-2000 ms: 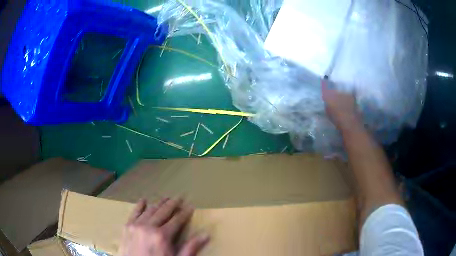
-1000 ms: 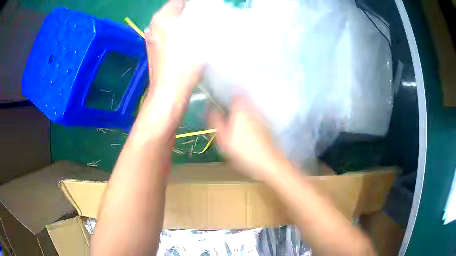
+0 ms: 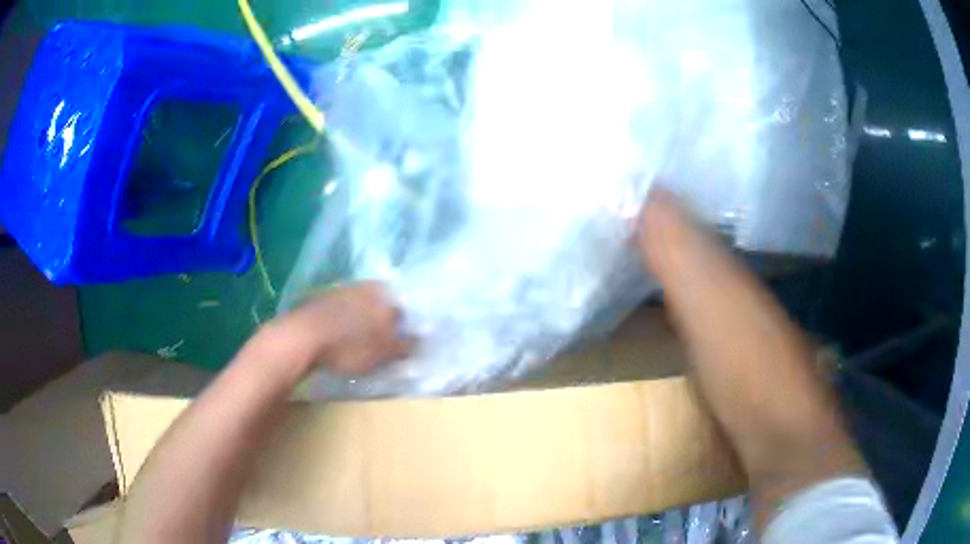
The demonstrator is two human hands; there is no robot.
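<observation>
A large clear plastic bag [image 3: 425, 255] lies crumpled beyond the open carton, with a bright white sheet or panel stack [image 3: 558, 117] in or under it. My left hand [image 3: 367, 324] is closed on the near left edge of the bag, blurred. My right hand [image 3: 665, 218] is at the bag's right part beside the white stack; its fingers are blurred and partly hidden by the plastic. The brown carton [image 3: 479, 457] has its flap up in front of me, with silvery packets [image 3: 638, 531] showing at the bottom edge.
A blue plastic stool [image 3: 80, 149] lies at the left on the green floor [image 3: 213, 319]. Yellow strapping [image 3: 279, 72] runs beside it. Another brown flap [image 3: 64, 414] is at the lower left. A pale curved bench edge [image 3: 952, 425] runs down the right.
My left hand has come back from the top toward the carton, with the plastic bag drawn nearer and spread over the floor. My right hand has moved right, to the bag's right part.
</observation>
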